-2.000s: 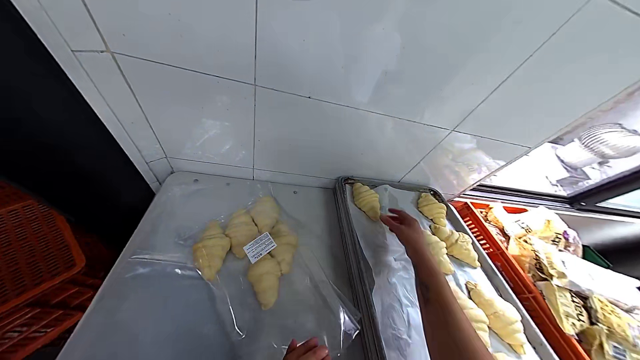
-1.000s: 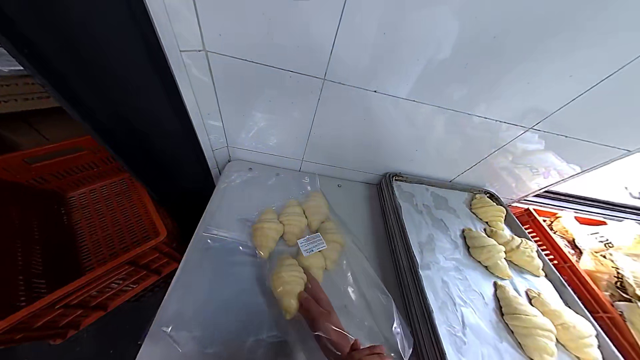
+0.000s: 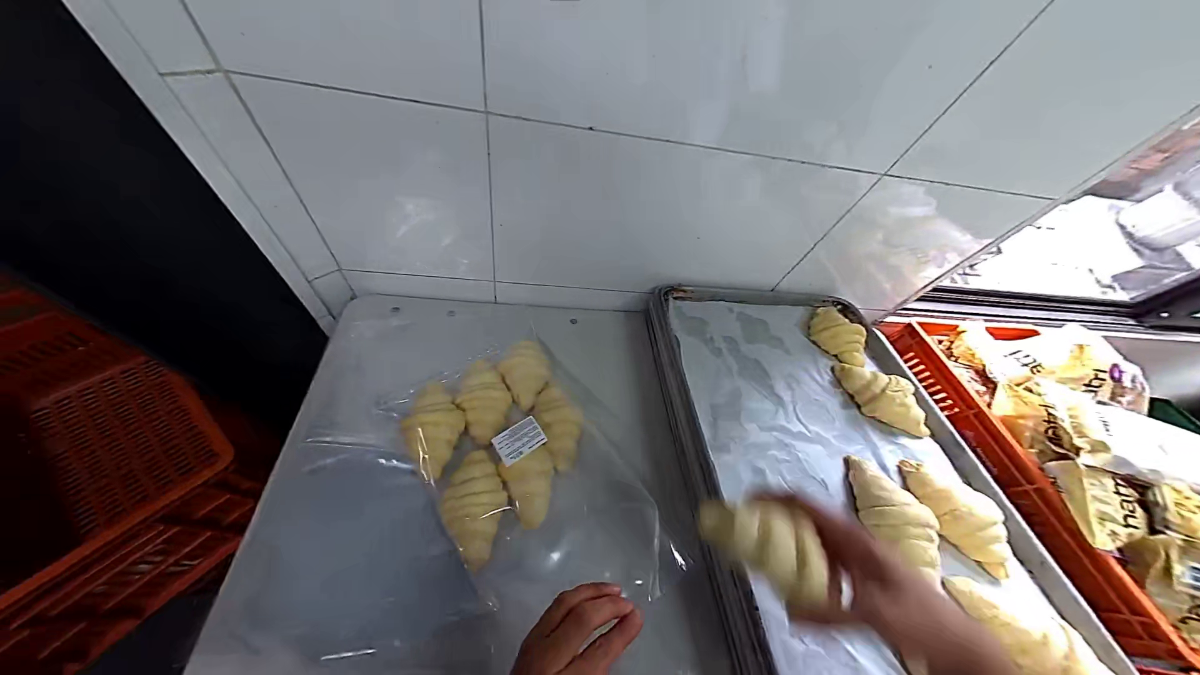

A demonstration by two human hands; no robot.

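My right hand (image 3: 853,572), blurred, holds a raw croissant (image 3: 773,548) over the left side of a paper-lined metal tray (image 3: 680,394). My left hand (image 3: 581,628) rests by the mouth of a clear plastic bag (image 3: 600,534), fingers curled; whether it pinches the film is unclear. Inside the bag lie several raw croissants (image 3: 472,506) in a cluster, under a white printed label (image 3: 519,441). More raw croissants (image 3: 881,398) lie along the tray's right side, some partly behind my right arm.
The bag lies on a grey metal table (image 3: 375,581) against a white tiled wall (image 3: 600,206). Orange plastic crates (image 3: 122,450) stand at the left. Right of the tray, another orange crate (image 3: 1041,497) holds printed plastic packages (image 3: 1078,422). The tray sits on a stack of trays.
My right hand has moved from the bag to above the tray and now holds a croissant. One more croissant lies in the bag than two seconds ago. The view has shifted.
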